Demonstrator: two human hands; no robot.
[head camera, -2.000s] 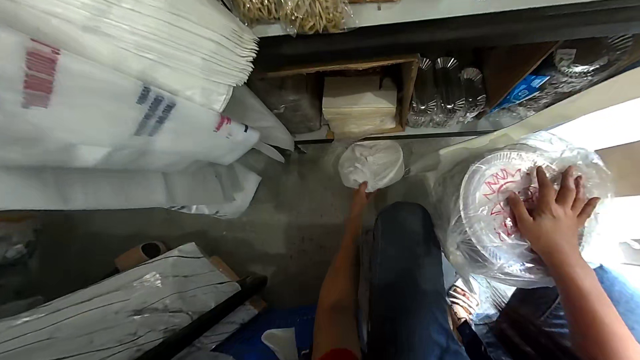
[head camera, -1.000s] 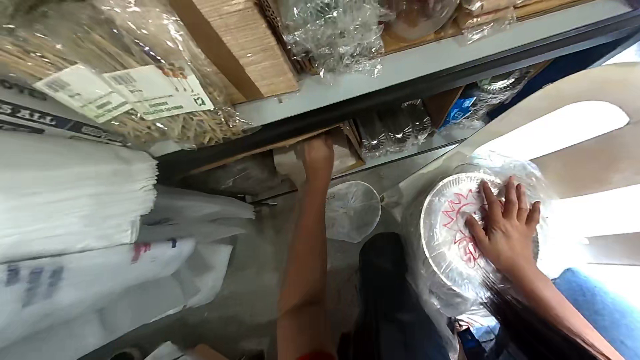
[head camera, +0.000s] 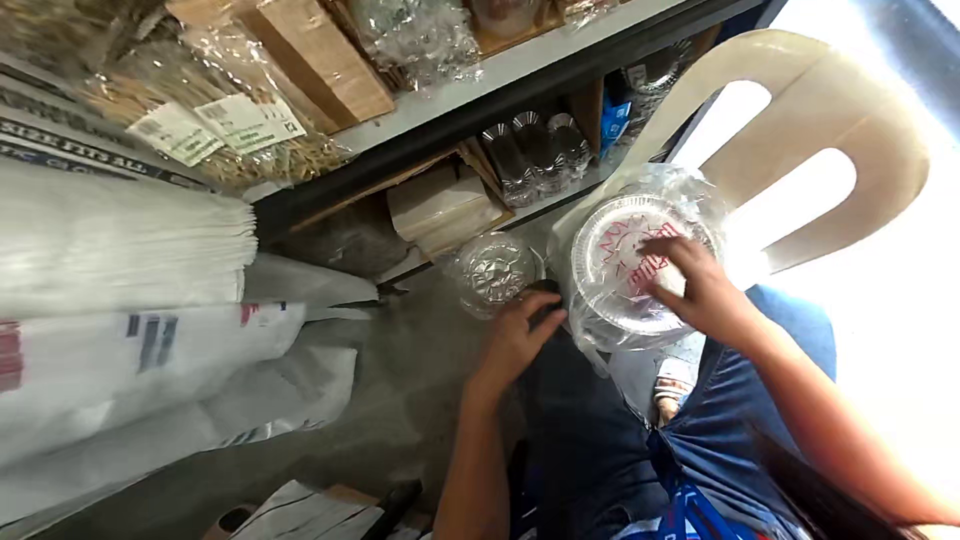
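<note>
A plastic-wrapped stack of round clear lids or trays with red printing lies on a cream plastic chair, above my knees. Over its right part is my right hand, fingers spread; whether they touch the wrap I cannot tell. My left hand is beside the stack's lower left edge, thumb and fingers apart with nothing between them. Just above that hand, a smaller bag of round clear plastic items sits low near the shelf. Its underside is hidden.
A lower shelf holds a cardboard box with a pale packet and clear ribbed containers. Bagged wooden sticks and a cardboard box occupy the shelf above. White plastic sacks fill the left side. The chair's backrest rises at right.
My left hand has come away from the box on the lower shelf, where it was a second ago, to beside the wrapped stack. My right hand's fingers have bent from lying flat on the stack.
</note>
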